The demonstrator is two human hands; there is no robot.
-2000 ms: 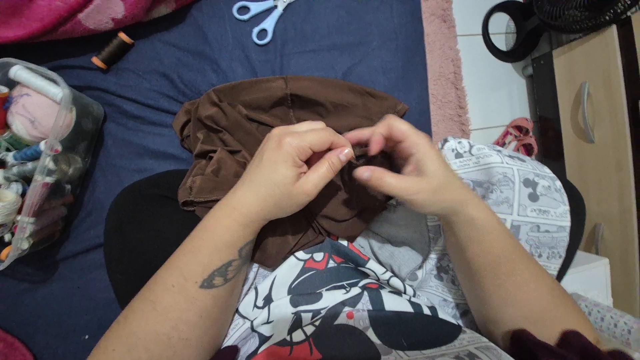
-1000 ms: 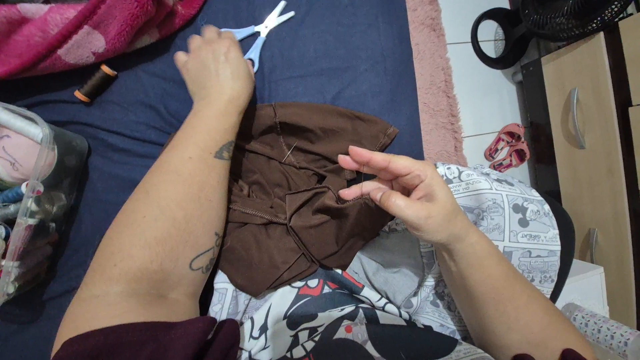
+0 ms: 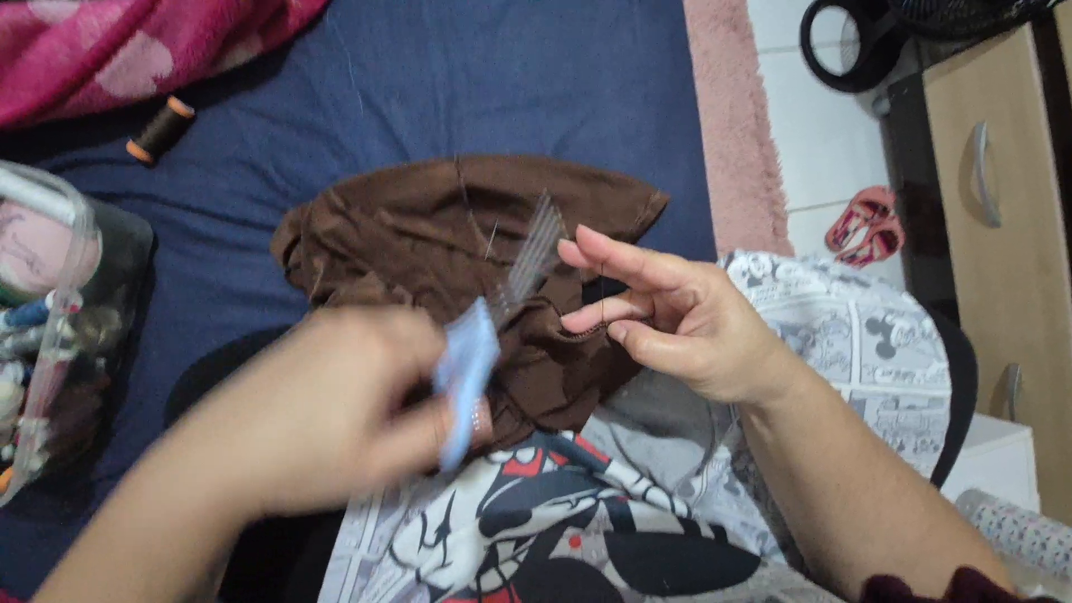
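Note:
My left hand [image 3: 360,402], blurred by motion, grips the light blue handles of a pair of scissors [image 3: 471,377]. Their blades, also blurred, point up and to the right over the brown fabric garment [image 3: 553,188] on my lap. Between the thumb and a finger of my right hand [image 3: 662,310] is pinched a stitched edge of the garment. A fine dark thread [image 3: 602,293] runs across the gap between those fingers. A thin needle [image 3: 492,240] appears to lie on the cloth, left of the blades.
A thread spool [image 3: 161,131] lies on the dark blue bed sheet [image 3: 519,75]. At the left stands a clear plastic box [image 3: 126,230] with sewing supplies. A pink blanket [image 3: 184,50] is at upper left. Drawers [image 3: 988,109] and pink sandals [image 3: 867,226] are at right.
The scissors, on the sheet two seconds ago, are now in my left hand, which reached up to them and has come back down beside my right hand. My right hand stays at the garment.

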